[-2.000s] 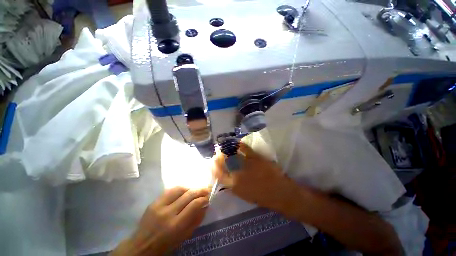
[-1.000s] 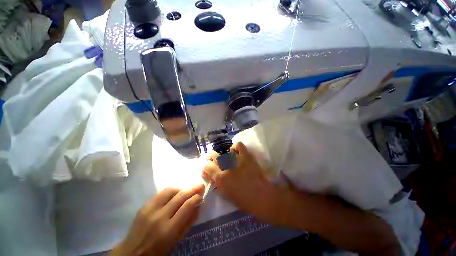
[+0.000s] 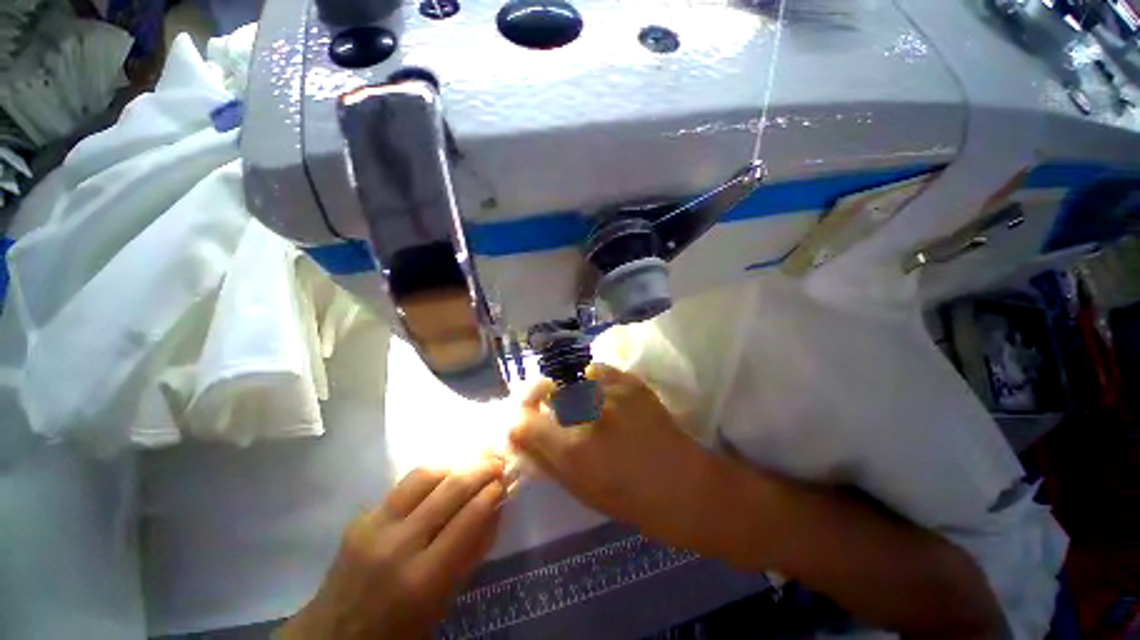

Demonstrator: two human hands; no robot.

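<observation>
My left hand (image 3: 406, 550) lies on the white cloth left of the needle area, its fingertips at a small white strip (image 3: 510, 471). My right hand (image 3: 613, 444) is at the same strip from the right, its fingers just under the dark round knob (image 3: 569, 375). The strip is pinched between both hands' fingertips. The white garment panel (image 3: 850, 388) spreads right of and under the machine head (image 3: 525, 138). Bright light washes out the cloth at the needle, and the presser foot is not clear to see.
Rumpled white sewn work (image 3: 150, 300) lies left of the head. A ruler strip (image 3: 575, 581) runs along the front table edge. A dark parts tray (image 3: 1013, 356) is at the right. White fabric bundles (image 3: 63, 75) stand at the upper left.
The view has shifted closer to the machine head. The white strip, longer and plainly seen between the hands before, now shows only as a short bit. The hands stay close together at the needle area.
</observation>
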